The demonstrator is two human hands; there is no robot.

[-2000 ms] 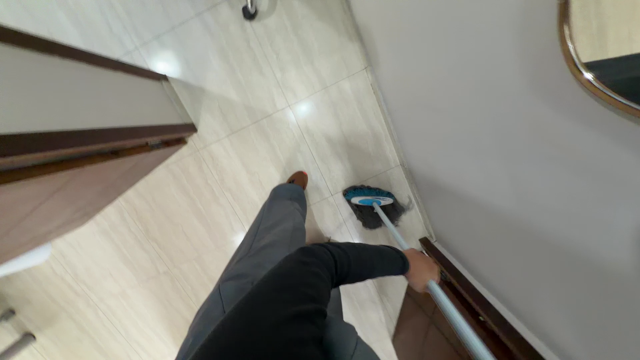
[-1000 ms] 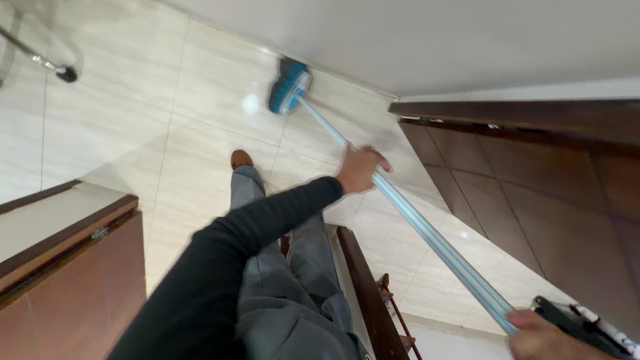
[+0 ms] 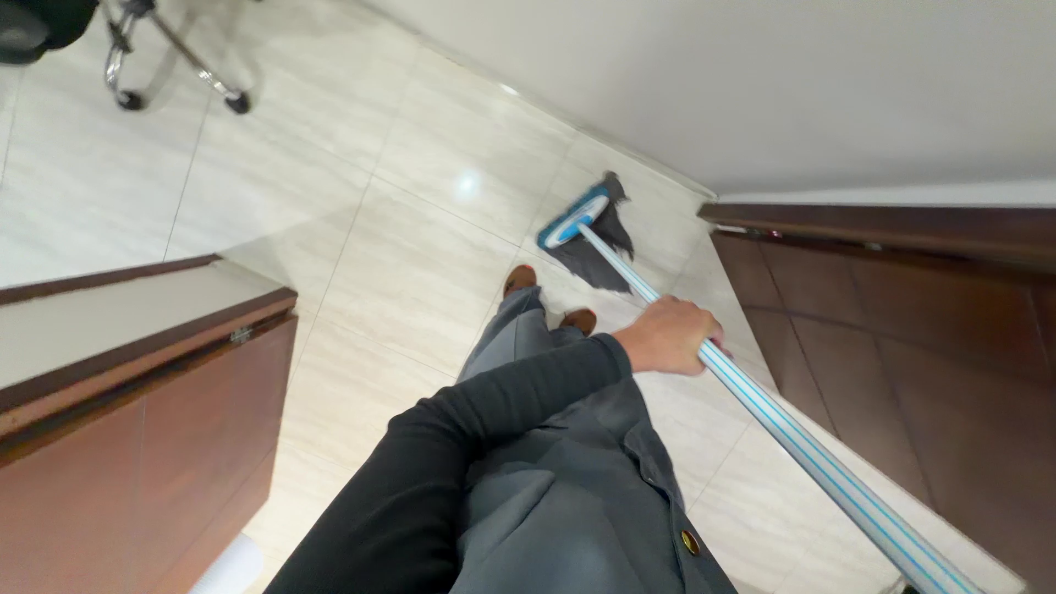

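My left hand (image 3: 672, 337), reaching across from the lower left in a black sleeve, is closed around the light blue and silver pole (image 3: 792, 429) of a floor mop. The pole slants from the lower right up to the mop's blue and white head (image 3: 576, 220), which rests on the tiled floor in front of my brown shoes. A dark grey cloth (image 3: 606, 252) lies under and beside the head, its ragged edges spread on the tiles. My right hand is outside the view, as is the upper end of the pole.
A pale wall (image 3: 709, 91) runs along the upper right, meeting a dark brown wooden door (image 3: 916, 330) at the right. Another brown door or panel (image 3: 148, 454) stands at the lower left. A chair's chrome legs with black casters (image 3: 238, 102) are at the upper left.
The mop head has moved away from the wall's edge, nearer my shoes. My right hand, on the pole's upper part one second ago, has left the view. The view has shifted.
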